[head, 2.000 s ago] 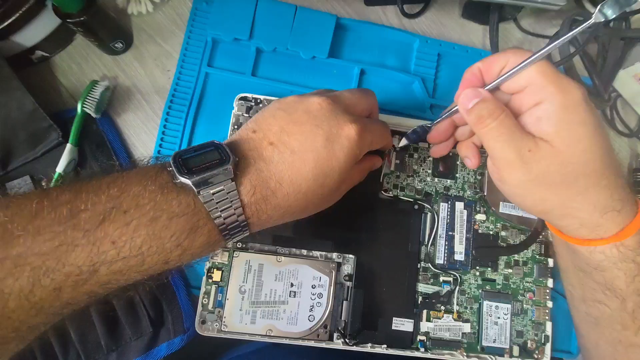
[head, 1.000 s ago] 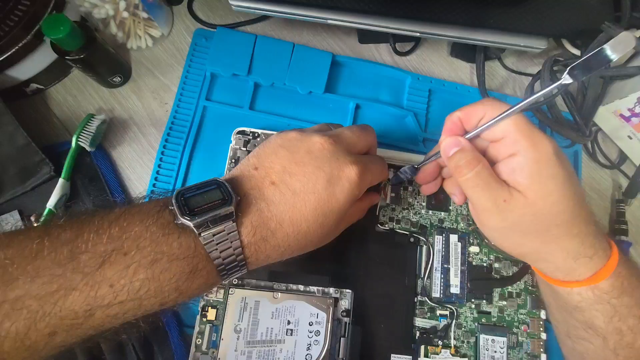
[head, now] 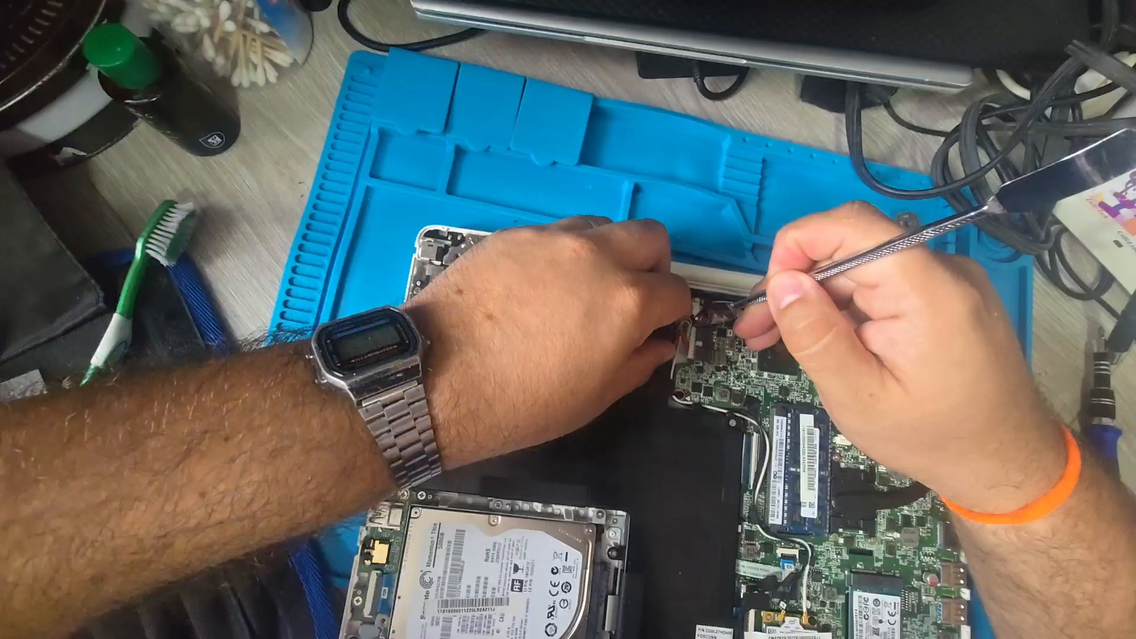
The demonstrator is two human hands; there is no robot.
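My right hand [head: 887, 355] grips a thin metal spudger [head: 905, 244] with a knurled handle. Its wide flat blade points up and right, and its other end reaches the top edge of an opened laptop's green circuit board [head: 728, 355]. My left hand [head: 550, 328], with a digital watch [head: 368, 343] on the wrist, lies over the laptop's upper left part. Its fingertips are bent down beside the tool tip; what they touch is hidden. Below are a hard drive [head: 497, 568], a black battery [head: 657, 497] and a memory module [head: 799, 470].
The laptop lies on a blue silicone repair mat [head: 550, 195]. At left are a green-and-white brush [head: 133, 284], a green-capped bottle [head: 169, 98] and cotton swabs [head: 235, 44]. Black cables [head: 976, 169] and a screwdriver [head: 1102, 399] are at right, another device [head: 710, 35] behind.
The view has shifted, with more of the device behind the mat showing. Both hands stay near the board's top edge, the right one holding the spudger throughout.
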